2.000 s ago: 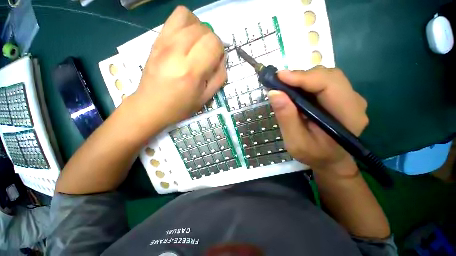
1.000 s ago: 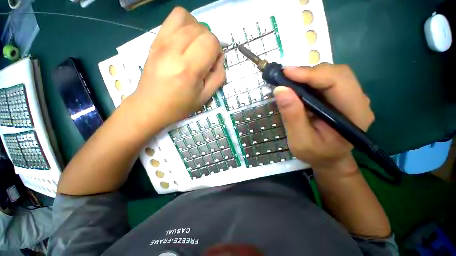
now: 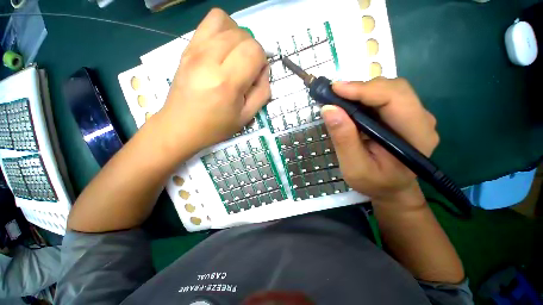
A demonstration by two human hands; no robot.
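A white tray [image 3: 381, 44] lies flat on the green bench mat and holds blocks of green-edged circuit boards [image 3: 247, 173]. My right hand [image 3: 381, 134] holds the black soldering iron [image 3: 381, 131] like a pen, its metal tip at a joint in the upper right block. My left hand [image 3: 220, 83] is closed over the upper left block, pinching the thin solder wire [image 3: 128, 22], which runs off to the left. A green band shows at that hand's far edge. The wire's working end is too small to make out. Glare whitens the upper right block.
A black smartphone [image 3: 93, 116] lies left of the tray. Another white tray with boards [image 3: 44, 173] lies at the far left, near a person's grey sleeve [image 3: 27, 268]. A white rounded case [image 3: 521, 43] is at the upper right. A blue stool [image 3: 506, 189] is below right.
The soldering iron and right hand shifted slightly right, then back slightly left, with the tip staying near the same row. The left hand has barely moved.
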